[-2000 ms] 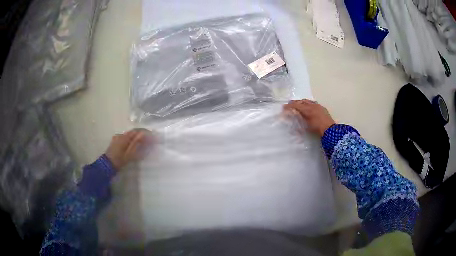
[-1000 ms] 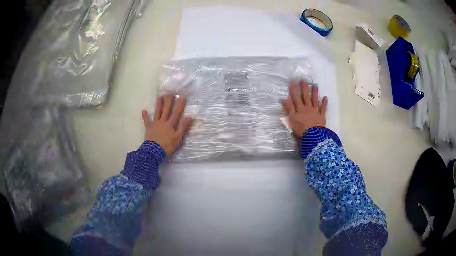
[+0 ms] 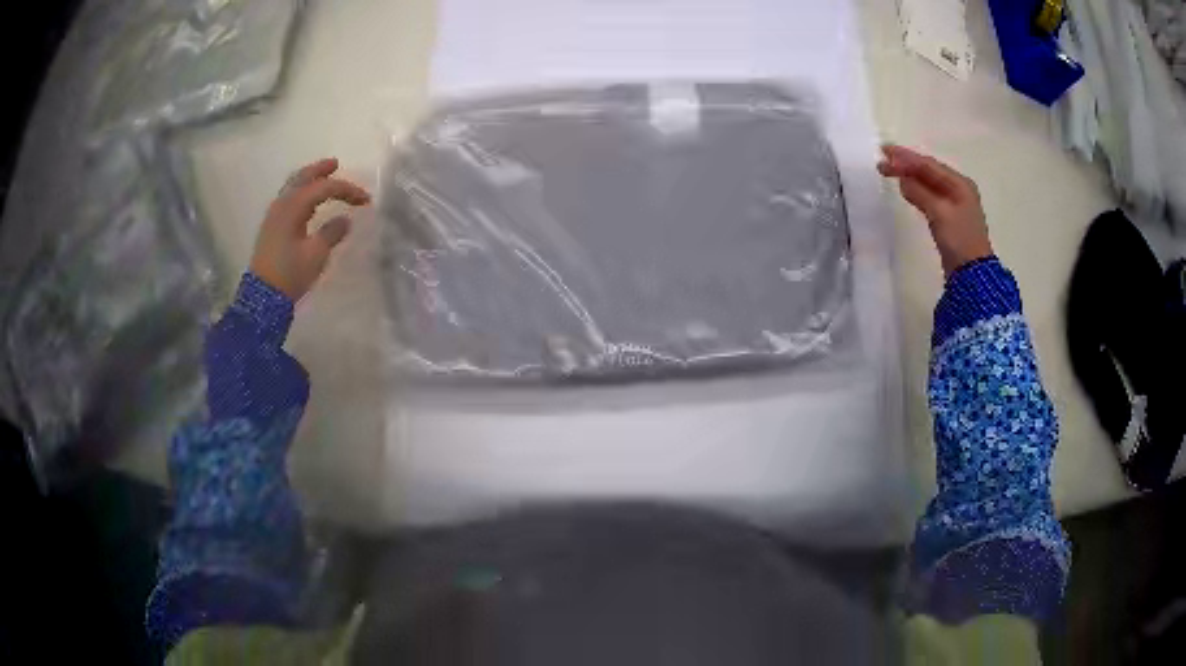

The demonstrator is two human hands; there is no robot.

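A flat grey rounded wrapped item [image 3: 624, 234] lies inside a shiny clear polybag [image 3: 520, 377] on large white sheets [image 3: 520, 449]. A small white patch shows at its top edge. My left hand [image 3: 302, 228] is open just left of the bag, fingers apart and holding nothing. My right hand [image 3: 939, 202] is raised right of the bag, not touching it, fingers loosely bent and empty. No barcode label shows on this face.
Clear polybags [image 3: 195, 52] lie at the left. At the upper right are white labels [image 3: 939, 33], a blue tape dispenser [image 3: 1034, 52] and white strips [image 3: 1119, 117]. A black article [image 3: 1121, 338] lies at the right edge.
The bagged item now shows a plain grey face, without the label and printed marks seen earlier. My hands have lifted off it and moved apart to either side.
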